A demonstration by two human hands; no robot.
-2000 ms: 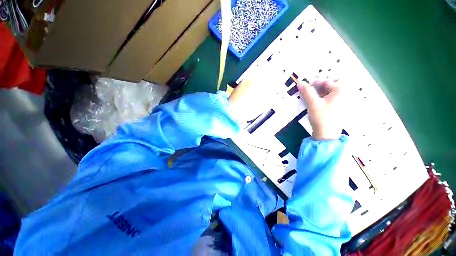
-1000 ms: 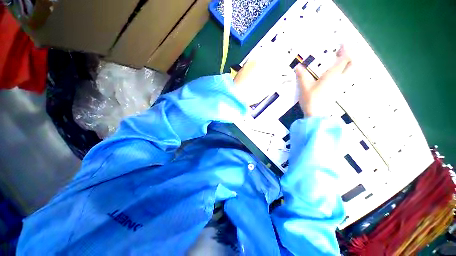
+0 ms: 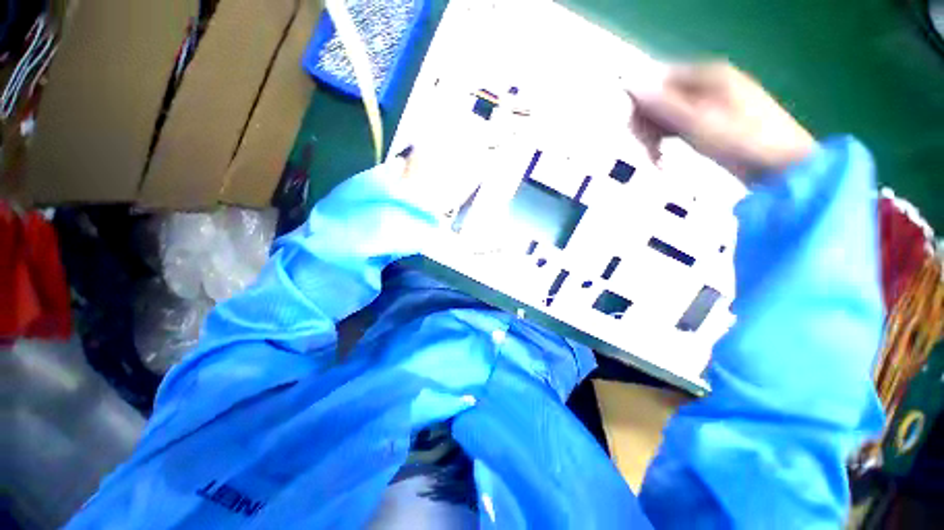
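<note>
A white panel (image 3: 611,223) with many cutouts lies on the green bench. A small connector with orange-red wire (image 3: 491,97) is at a cutout in its upper left part. My right hand (image 3: 714,114) is blurred over the panel's far right side, fingers bent down toward the surface; whether it holds anything cannot be told. My left hand (image 3: 412,178) is at the panel's left edge, washed out against the white; its fingers and any grip are hidden in the glare.
A blue tray of small silvery screws (image 3: 323,57) stands beyond the panel's left edge, with a yellow strip (image 3: 357,62) across it. Brown cartons (image 3: 104,114) and clear plastic bags (image 3: 212,254) are at left. Red wires (image 3: 906,248) and orange-yellow wires (image 3: 913,321) are at right.
My right hand has moved right and away from the connector area. The view has shifted, and the panel appears turned and further left. The thin wire seen across the panel is no longer discernible.
</note>
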